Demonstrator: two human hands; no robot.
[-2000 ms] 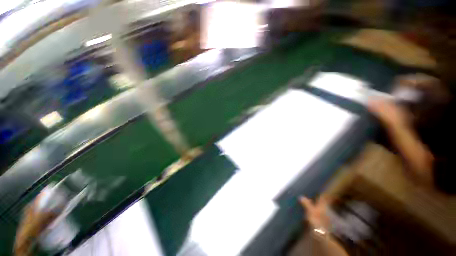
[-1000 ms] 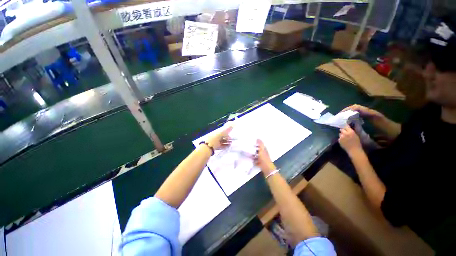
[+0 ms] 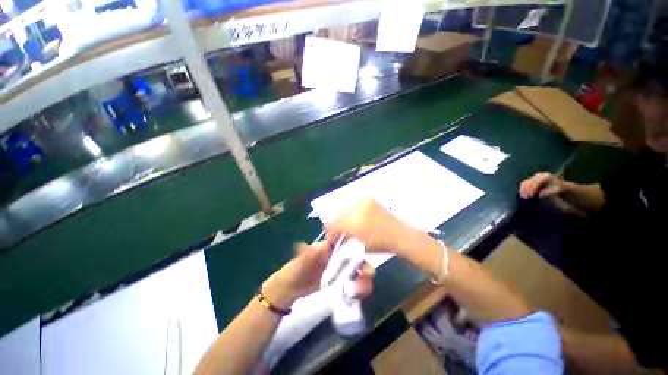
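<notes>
A white corded unit (image 3: 347, 307), likely a power adapter, hangs below my hands, with thin white cable (image 3: 338, 256) looped between my fingers. My left hand (image 3: 304, 267), with a dark beaded bracelet, holds the unit and cable from the left. My right hand (image 3: 370, 225), with a pale band at the wrist, is above it, its fingers on the cable; its fingertips are partly hidden and blurred. Large white sheets (image 3: 432, 187) lie on the bench under and behind my hands.
An open carton (image 3: 447, 337) with whitish bundles is below the bench edge. A small white stack (image 3: 474, 154) lies beyond the sheets. A person in black (image 3: 622, 220) is at right, near flat brown cardboard (image 3: 560, 113). A metal post (image 3: 227, 124) rises at left.
My hands have come nearer and together, now holding the white unit and cable instead of reaching over the sheet. The other person's hands no longer show the white item.
</notes>
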